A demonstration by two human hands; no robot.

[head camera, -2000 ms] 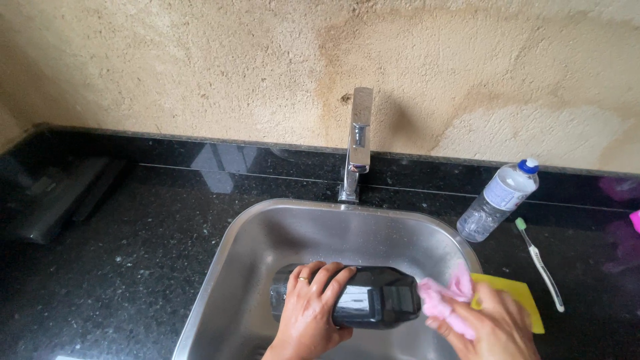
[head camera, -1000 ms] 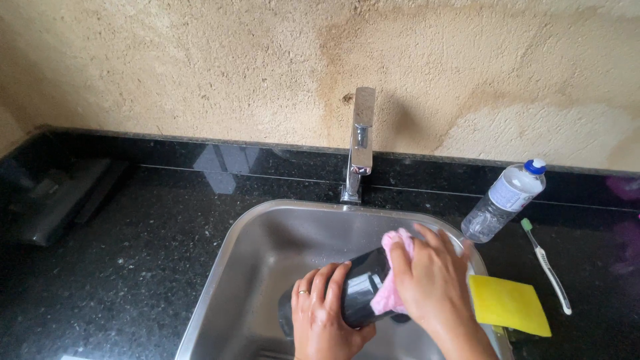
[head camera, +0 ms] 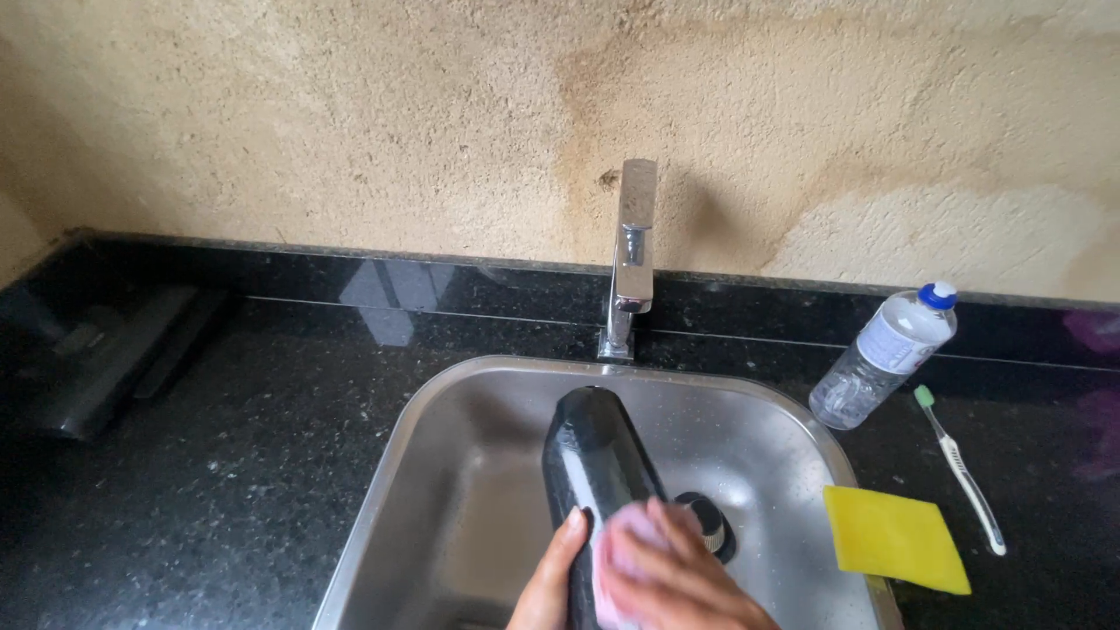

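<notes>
A shiny black cylindrical container is held over the stainless steel sink, its far end tilted toward the faucet. My left hand grips its near left side, with the thumb on top. A pink cloth is pressed against the container's right side under my right hand, which is slightly blurred. The near end of the container is hidden. Beside my right hand, a round black cap with a ribbed metallic band lies in the sink.
A chrome faucet stands behind the sink. On the right are a clear plastic bottle with a blue cap, a toothbrush and a yellow sponge cloth over the sink's rim. Dark flat objects lie on the left of the black granite counter.
The container has turned from lying crosswise to pointing toward the faucet. My right hand has moved the pink cloth from its right end to its near right side. The black cap has come into sight.
</notes>
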